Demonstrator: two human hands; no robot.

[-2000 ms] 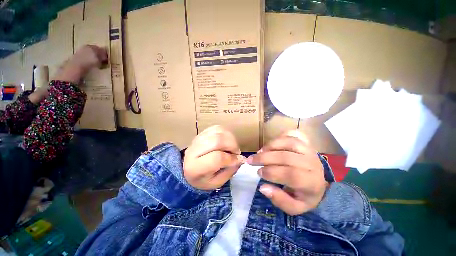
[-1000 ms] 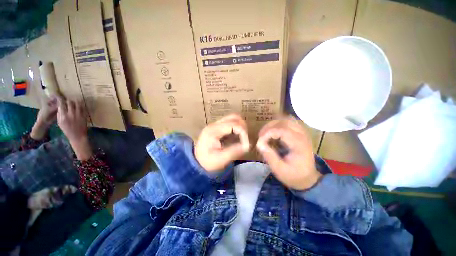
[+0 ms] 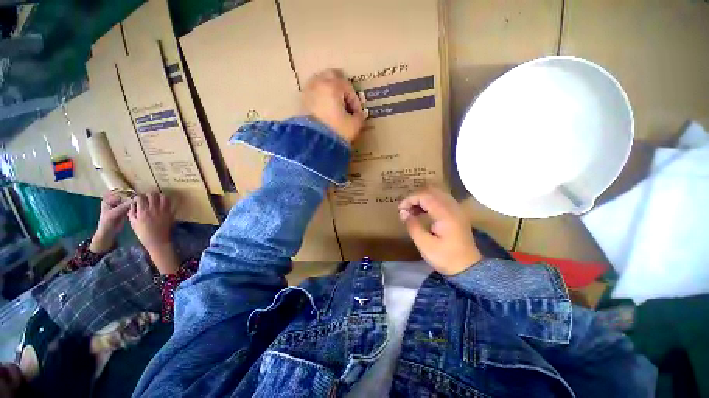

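A stack of flat printed cartons lies in front of me, with two dark bars on the top one. My left hand is on the carton at the left end of the dark bars, fingers bent and fingertips down near the print. A tiny pale spot shows by its fingertips; whether the hand holds it, I cannot tell. My right hand is over the carton's near right part, fingers curled and thumb near the index finger. Whether anything is between them, I cannot tell.
A white bowl stands to the right, with white sheets beyond it. A red item shows under the bench edge. At left, another person's hands are by a tan roll, near more cartons.
My hands were together near my chest. My left hand has moved forward onto the dark bars, while my right has stayed near the carton's front. The view has shifted slightly.
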